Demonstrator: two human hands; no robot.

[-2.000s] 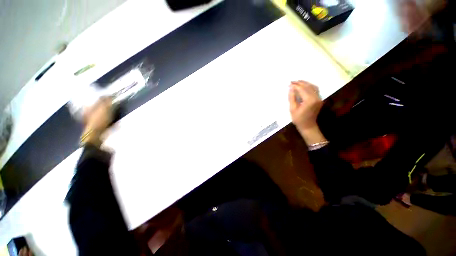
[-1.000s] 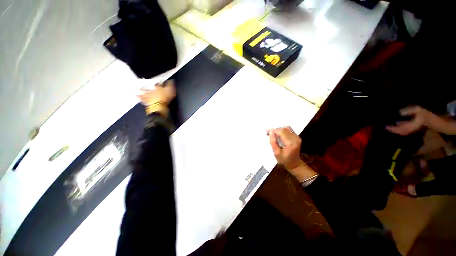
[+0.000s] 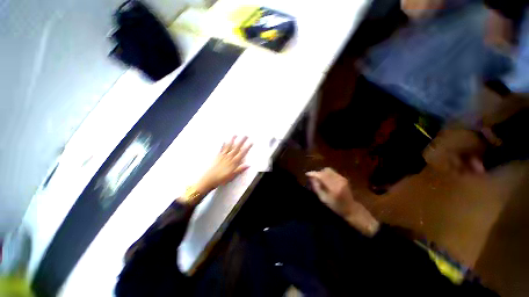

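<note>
My left hand [image 3: 227, 164] lies on the white table [image 3: 197, 136] near its front edge, palm down, fingers spread, holding nothing. My right hand [image 3: 332, 188] is off the table's edge to the right, fingers curled; nothing can be made out in it, and it is blurred. A yellow-black box [image 3: 270, 29] stands at the back of the table, blurred, beyond both hands. A whitish plastic bag [image 3: 126, 165] lies on the black strip [image 3: 174, 104], left of my left hand and apart from it.
A soft black bag [image 3: 145, 39] lies at the back of the table by the wall. A person in grey-blue clothing [image 3: 423, 64] is at the upper right beyond the table edge. A blurred yellow thing [image 3: 14, 284] shows at the lower left corner.
My left hand has moved from the black strip to the table's front edge and spread flat. My right hand stays off the edge. The view has shifted; a person now shows at upper right.
</note>
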